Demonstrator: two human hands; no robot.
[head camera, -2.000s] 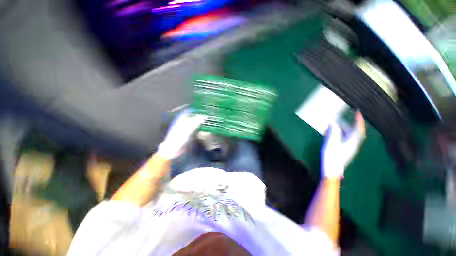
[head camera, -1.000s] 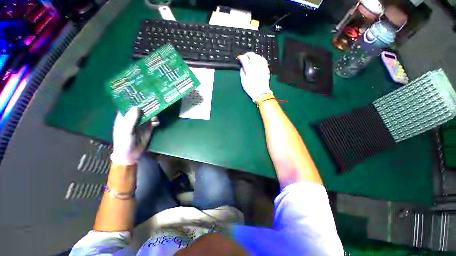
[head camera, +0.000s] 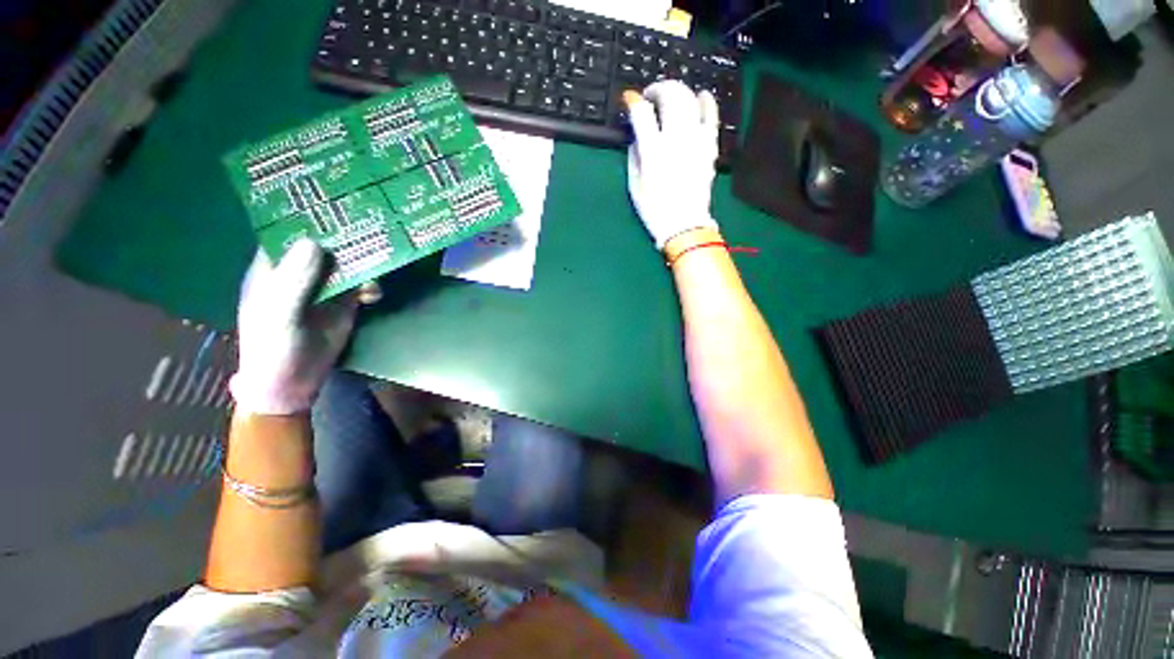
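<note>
A green circuit board (head camera: 376, 187) with sections of small parts and dark chips is held tilted above the left of the desk. My left hand (head camera: 294, 328), in a white glove, grips its lower left edge, with the thumb on top. My right hand (head camera: 673, 157), also gloved and holding nothing, rests with its fingers apart on the right part of the black keyboard (head camera: 541, 64). A white paper strip (head camera: 512, 245) lies flat below the keyboard, partly covered by the board.
A black mouse (head camera: 819, 167) sits on a dark pad (head camera: 773, 187). Behind it stand a reddish-brown bottle (head camera: 937, 84) and a clear bottle with a bluish lid (head camera: 959, 148). A pale handheld (head camera: 1030, 196) lies beside them. A ridged black block (head camera: 921, 367) and pale studded section (head camera: 1081, 306) lie right on the green mat (head camera: 579, 348).
From two seconds to one second ago, my right hand came onto the keyboard. Since then the view has shifted a little; the board is still in my left hand.
</note>
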